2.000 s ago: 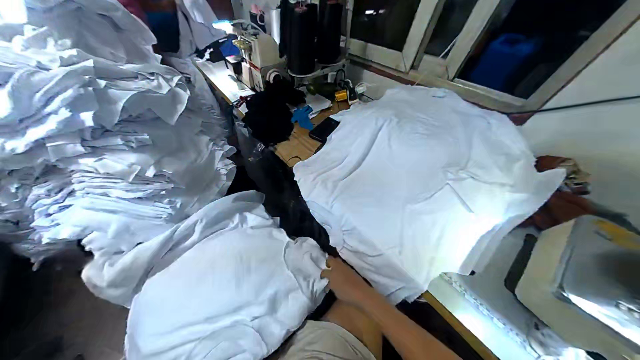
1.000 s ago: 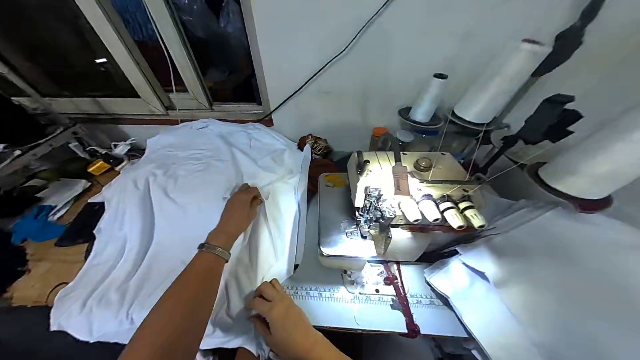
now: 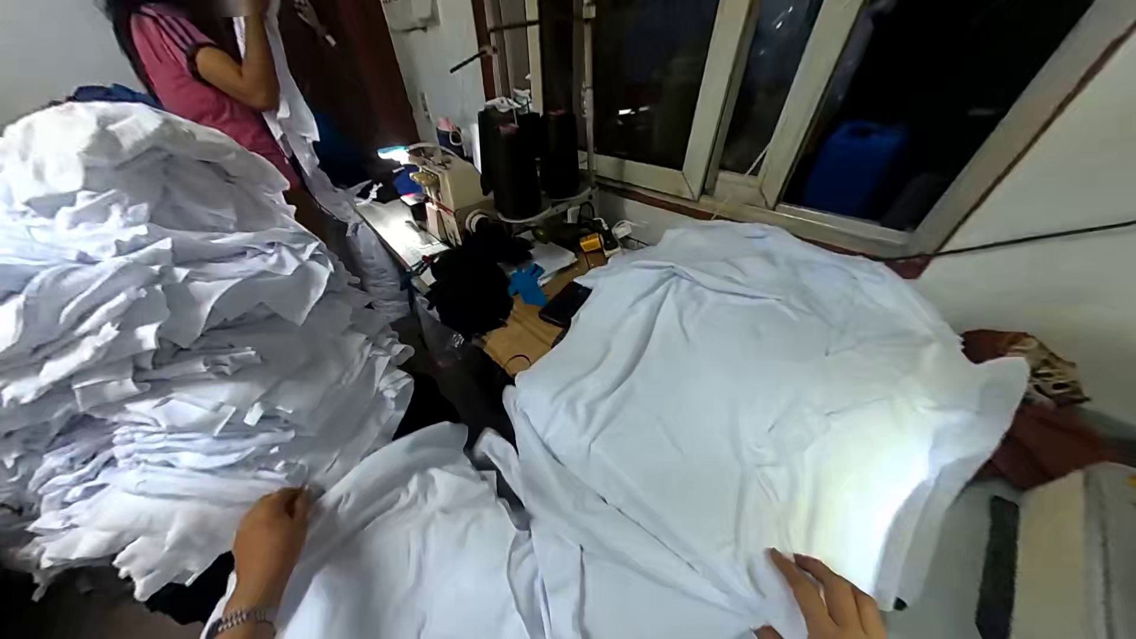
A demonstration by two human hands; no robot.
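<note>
White fabric pieces (image 3: 710, 373) lie spread in layers over the table at centre and right. Another white cloth (image 3: 408, 541) hangs at the lower middle, between my two hands. My left hand (image 3: 271, 541), with a metal bracelet at the wrist, pinches the left edge of that cloth beside the tall stack of white fabric (image 3: 204, 355). At the lower right, my right hand (image 3: 825, 599) has its fingers on the front part of the spread fabric, with a fold between thumb and fingers. Its lower part is cut off by the frame.
A person (image 3: 213, 80) in a pink top stands behind the stack, holding white cloth. Beyond the table are a sewing machine (image 3: 453, 182), black thread cones (image 3: 510, 164), black cloth (image 3: 470, 284) and a dark phone (image 3: 564, 303). Part of a machine (image 3: 1074, 550) stands at the right edge.
The view has swung left from the lit sewing machine and white thread cones to the stack. My left hand has moved from the spread fabric to the cloth edge by the stack.
</note>
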